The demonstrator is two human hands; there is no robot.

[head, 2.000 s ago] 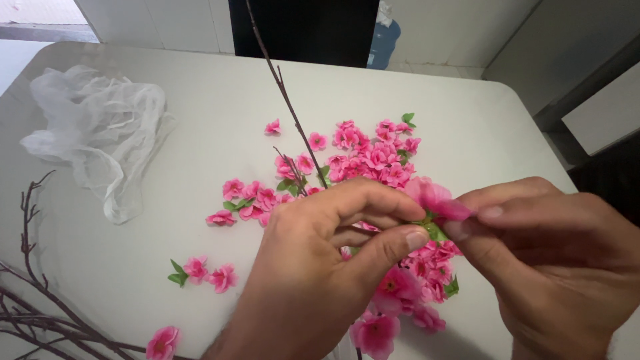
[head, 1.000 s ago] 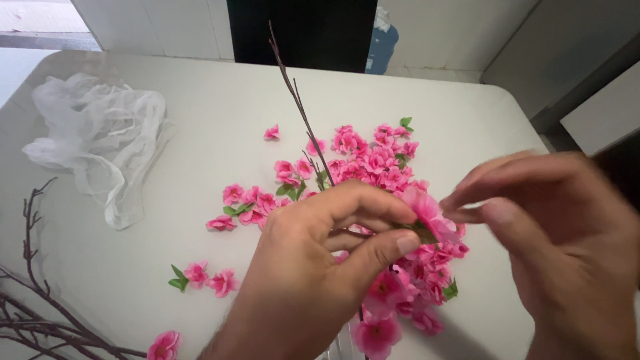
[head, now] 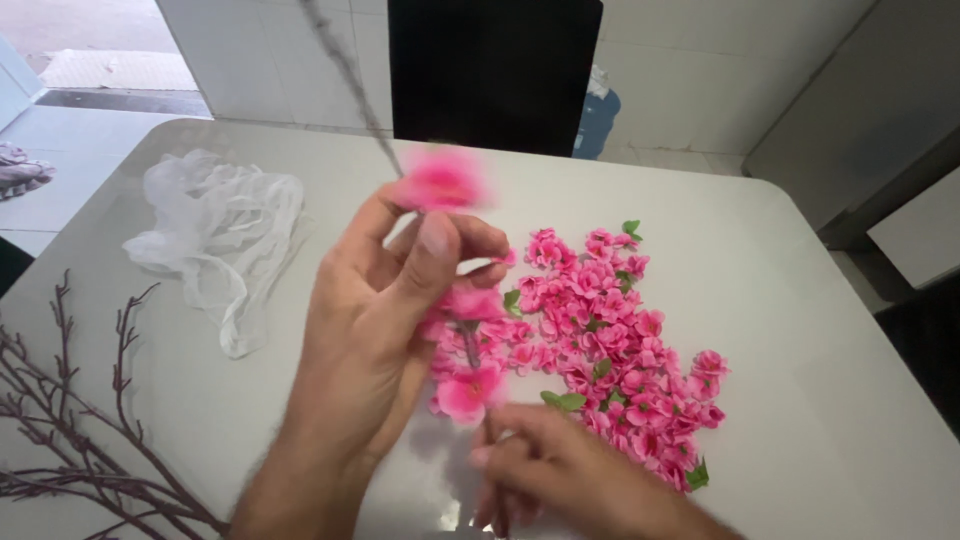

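Note:
My left hand [head: 382,300] pinches a brown artificial branch [head: 349,79] near a blurred pink artificial blossom [head: 446,180] at its fingertips. The branch rises toward the top left and also runs down between my hands, bearing a pink flower [head: 471,390] lower on the stem. My right hand [head: 547,465] grips the lower stem beneath that flower. On the table, a large pile of loose pink fabric blossoms [head: 615,322] with some green leaves lies right of my left hand; part of it is hidden behind the hands.
Bare brown artificial branches [head: 82,442] lie at the lower left of the white table [head: 810,315]. A crumpled translucent white plastic bag [head: 225,225] rests at the upper left. Behind the far edge stands a black chair back [head: 491,75], with a blue object [head: 598,124] beside it.
My right hand has moved from beside the blossom down to the lower stem, which it now grips. My left hand has raised the branch, which leans up and left. The view has shifted.

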